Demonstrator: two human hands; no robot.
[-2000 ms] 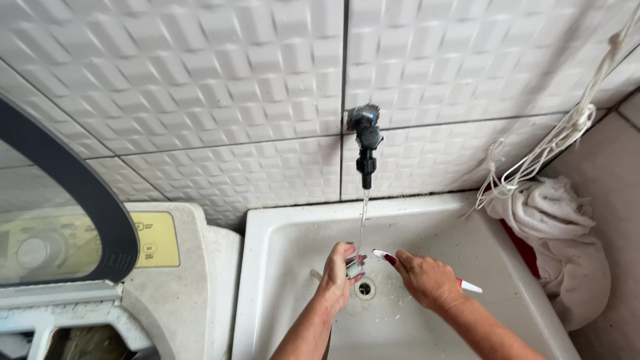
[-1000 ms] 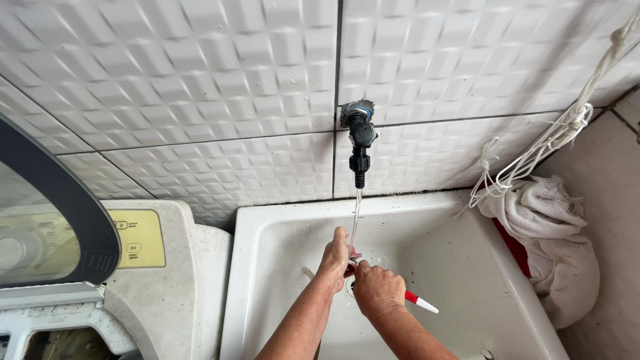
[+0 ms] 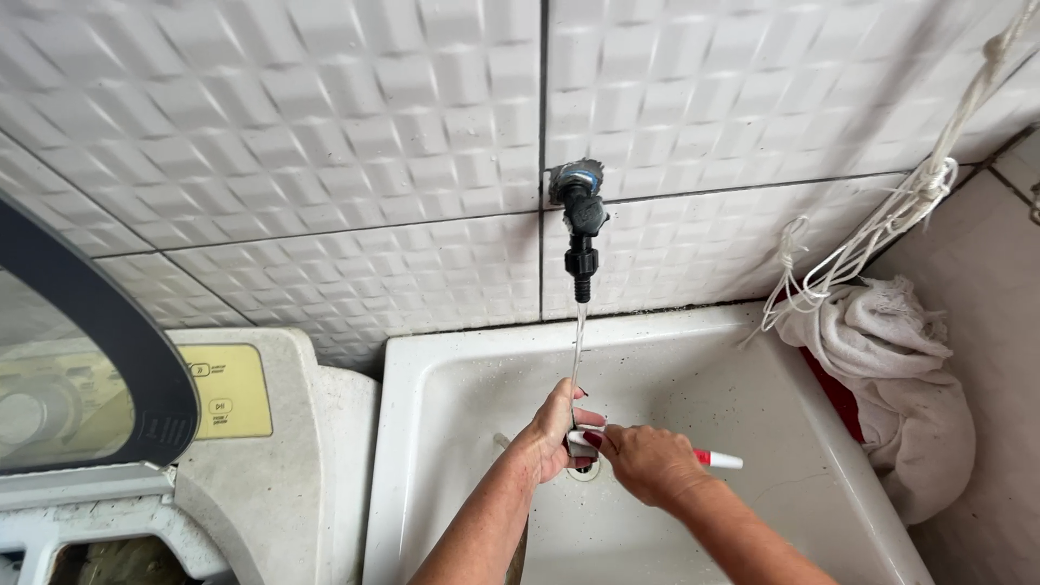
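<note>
Water runs from a black plastic tap [image 3: 582, 260] on the tiled wall down onto my left hand [image 3: 554, 435]. That hand is curled around a small grey object [image 3: 582, 447], mostly covered by fingers, above the drain [image 3: 584, 471] of the white sink. In my right hand [image 3: 654, 461] is a red and white toothbrush [image 3: 719, 459]; its handle end sticks out to the right, and its head end meets the small object in my left palm.
The white sink [image 3: 699, 329] stands against the tiles. On the left is a washing machine [image 3: 252, 479] with its lid [image 3: 154, 357] raised. A whitish cloth [image 3: 902, 390] lies over the sink's right side, below hanging white cords [image 3: 861, 231].
Two seconds ago the brush head was apart from my left hand; my right hand has moved left, bringing it against the small object. The water keeps running.
</note>
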